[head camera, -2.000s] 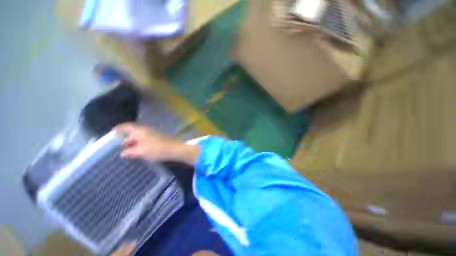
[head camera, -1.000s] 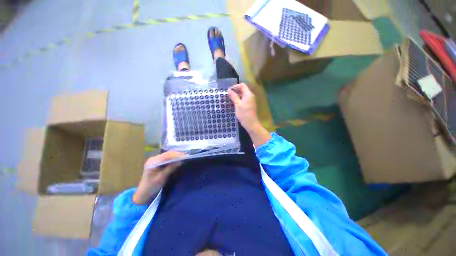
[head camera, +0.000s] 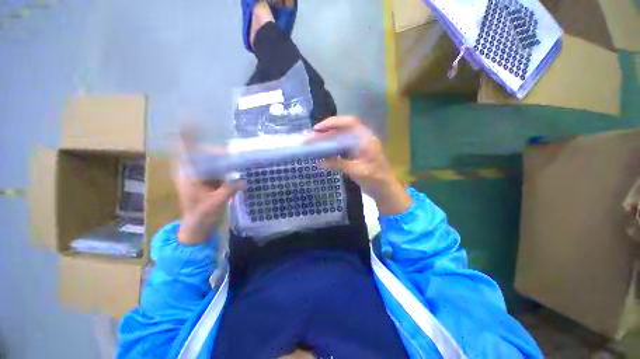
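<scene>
My left hand (head camera: 200, 189), partly blurred, and my right hand (head camera: 354, 154) hold a greyish stack of sheets (head camera: 281, 154) between them, seen edge-on and blurred, above my lap. Under it a sheet of black rings (head camera: 291, 193) in a clear plastic bag (head camera: 270, 112) lies on my thighs. The bag's upper part, with a white label, spreads towards my knees. The held stack hides part of the bag and the ring sheet.
An open carton (head camera: 102, 133) at left holds plastic-wrapped packs. A clipboard (head camera: 484, 35) with loose ring sheets (head camera: 507, 36) rests on an open carton (head camera: 554, 91) at upper right. Another brown carton (head camera: 575, 210) stands at right on green floor.
A stack is now raised edge-on between both hands, apart from the bagged ring sheet on the lap. My left hand has moved up. The view has shifted, so the clipboard sits farther right.
</scene>
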